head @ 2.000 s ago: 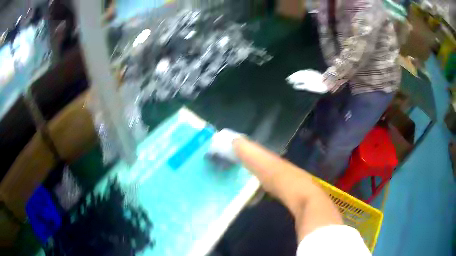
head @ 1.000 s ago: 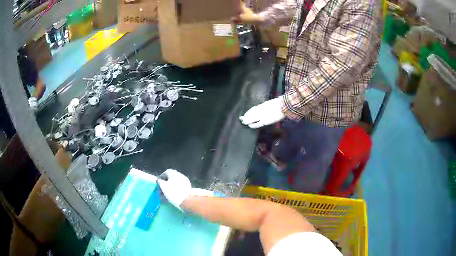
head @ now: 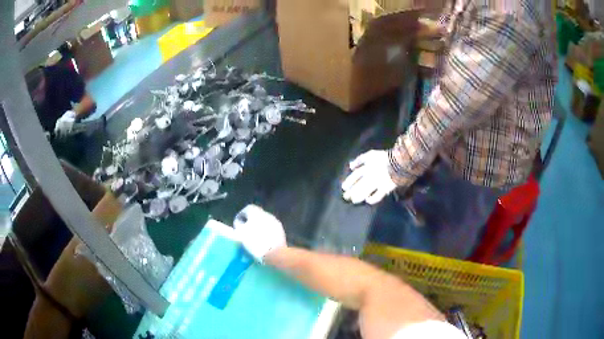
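My right hand [head: 261, 232], in a white glove, is at the far end of the turquoise board [head: 278, 304], by its corner and the blue strip [head: 230, 277]. Its fingers are curled and a small dark spot shows at the fingertips; I cannot tell whether it holds something. My left hand is not in view. A heap of grey round-headed parts with thin stems [head: 210, 165] lies on the dark green surface beyond the board.
A grey post [head: 73, 198] and crinkled clear bag [head: 136, 242] stand left. A yellow crate [head: 457, 285] with metallic parts is low right. A person in a plaid shirt [head: 483, 86] rests a gloved hand [head: 369, 177] on the surface, beside a cardboard box [head: 318, 53].
The view has swung, so the scene sits further right than a second ago. The cardboard box is turned and its open side shows. My right hand remains near the board's far corner.
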